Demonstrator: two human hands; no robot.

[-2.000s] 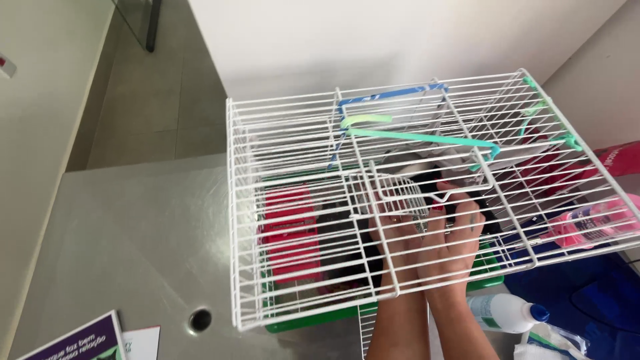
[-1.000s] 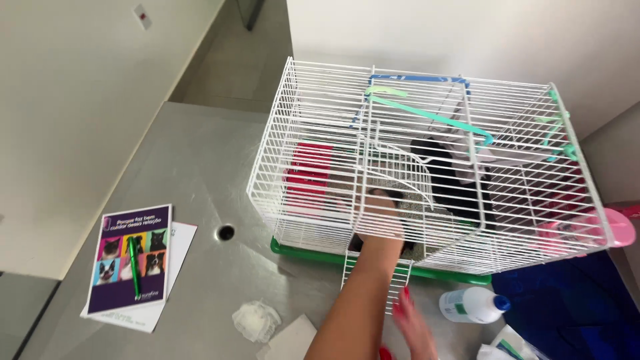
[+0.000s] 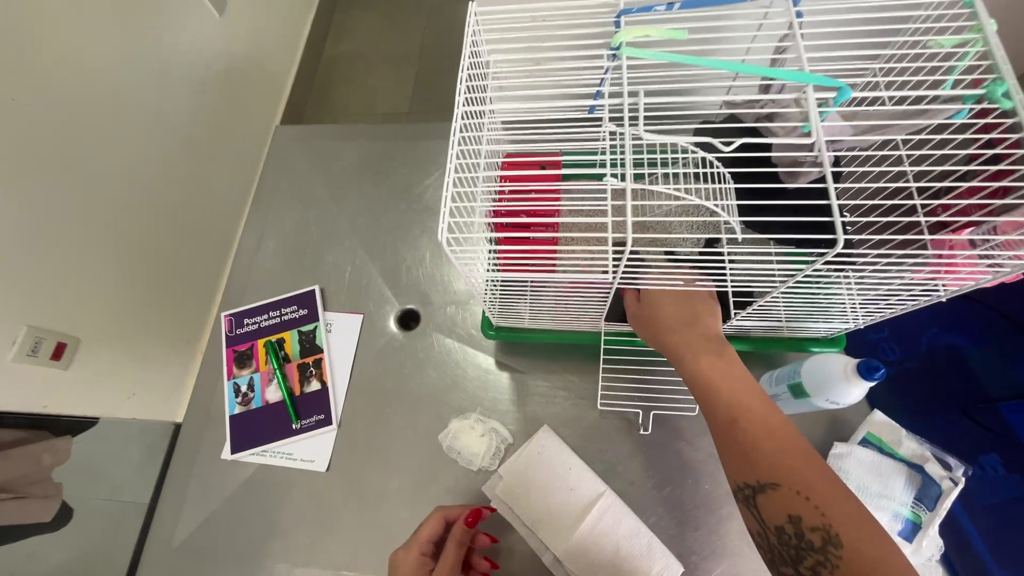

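My right hand (image 3: pixel 676 308) reaches through the low front doorway of the white wire cage (image 3: pixel 828 200). Its fingers touch a dark shape just inside; bars and the hand hide most of it, so a grip cannot be made out. My left hand (image 3: pixel 448 542), with red nails, is half curled beside the corner of a folded paper towel (image 3: pixel 588 512), with nothing visible in it. The small wire door (image 3: pixel 648 384) hangs down over the cage's green base (image 3: pixel 544 334). Inside are a red slatted piece (image 3: pixel 528 212), grey litter (image 3: pixel 592 216), a curved wire guard and black cloth (image 3: pixel 740 180).
Crumpled gauze (image 3: pixel 476 440) lies on the metal table (image 3: pixel 360 208) near a round hole (image 3: pixel 408 319). A booklet (image 3: pixel 280 432) with a green pen (image 3: pixel 282 384) is at left. A white bottle (image 3: pixel 816 384) and opened gauze packet (image 3: pixel 920 480) are at right, beside blue material.
Both hands were inside the cage two seconds ago. One second ago my left hand was in the doorway and my right outside; now my right is in it and my left is by the paper towel.
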